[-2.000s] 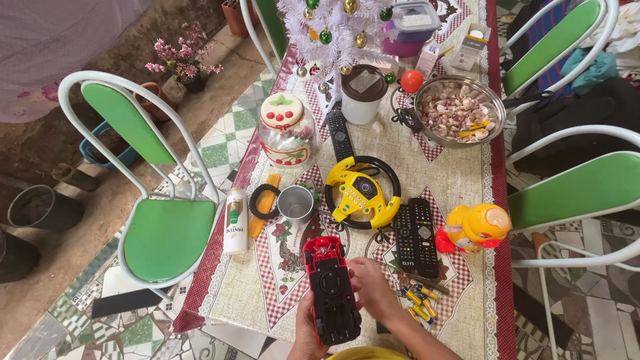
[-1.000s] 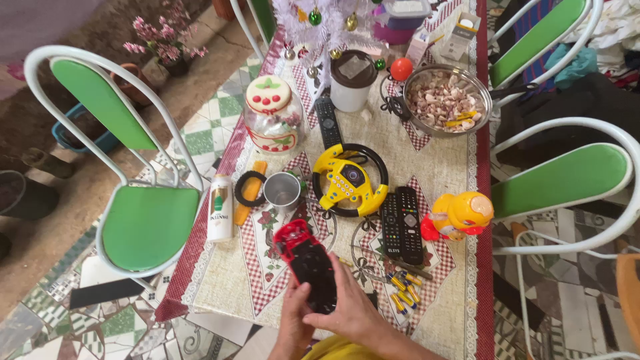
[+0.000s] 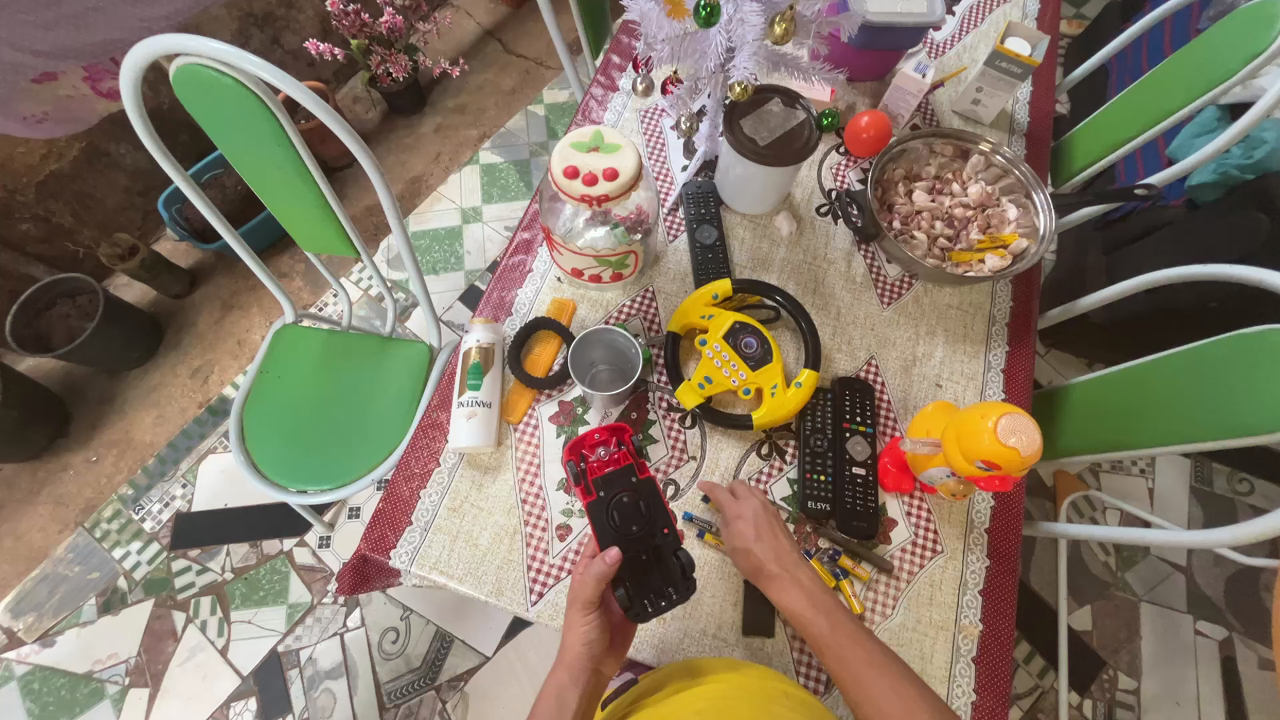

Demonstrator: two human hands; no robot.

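My left hand point(image 3: 598, 610) grips a red and black toy car point(image 3: 630, 520), its underside turned up. To the right of the car, my right hand point(image 3: 745, 525) reaches down to the tablecloth beside some batteries point(image 3: 708, 530); its fingertips are partly hidden, so a hold cannot be made out. More batteries point(image 3: 835, 575) lie under and beside my right forearm, near a dark thin stick point(image 3: 855, 550). Two black remote controls point(image 3: 838, 455) lie side by side beyond them. A yellow toy steering wheel point(image 3: 742, 353) and a metal cup point(image 3: 606, 362) stand beyond the car.
On the left are a shampoo bottle point(image 3: 478, 385), a yellow comb point(image 3: 540, 360) and a black hair band point(image 3: 540, 352). Farther back stand a glass jar point(image 3: 598, 215), a lidded container point(image 3: 765, 155) and a pan of garlic cloves point(image 3: 950, 205). An orange toy duck point(image 3: 965, 448) stands at the right.
My right hand has left the toy car and moved right, down to the batteries on the table. My left hand keeps hold of the car.
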